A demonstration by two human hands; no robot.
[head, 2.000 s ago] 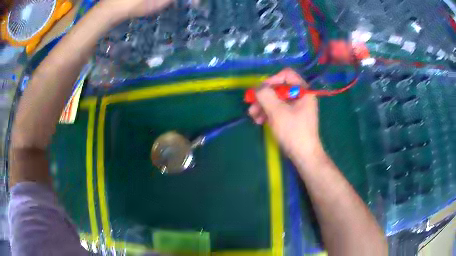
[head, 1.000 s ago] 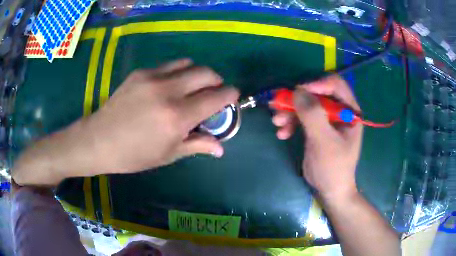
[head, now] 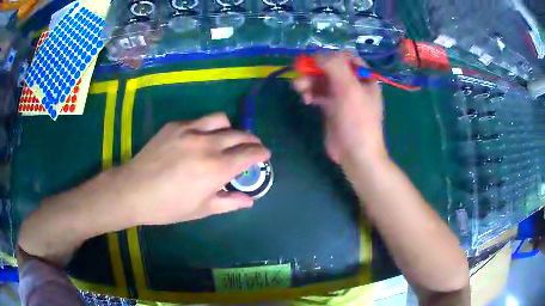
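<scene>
My left hand [head: 191,167] holds a round part [head: 250,178], black with a silver-white ring, between thumb and fingers over the middle of the green mat. The contact base is hidden or cannot be told apart beneath the part; its dark blue lead [head: 248,110] runs up from there. My right hand [head: 349,98], slightly blurred, is up and to the right of the part, at the yellow tape line. It holds the red test probe [head: 311,67] with a blue spot, away from the part.
A blue-dot sheet [head: 67,51] lies over a red-dot sheet [head: 73,101] at the upper left. Clear trays stand behind the mat [head: 275,21] and at the right [head: 490,149]. A red patch [head: 425,55] lies near cables. A green label [head: 252,277] is at the near edge.
Over two seconds, my left hand has come from the back to the mat's middle with a part. Since one second ago, my right hand and the probe have moved up and left, away from the part.
</scene>
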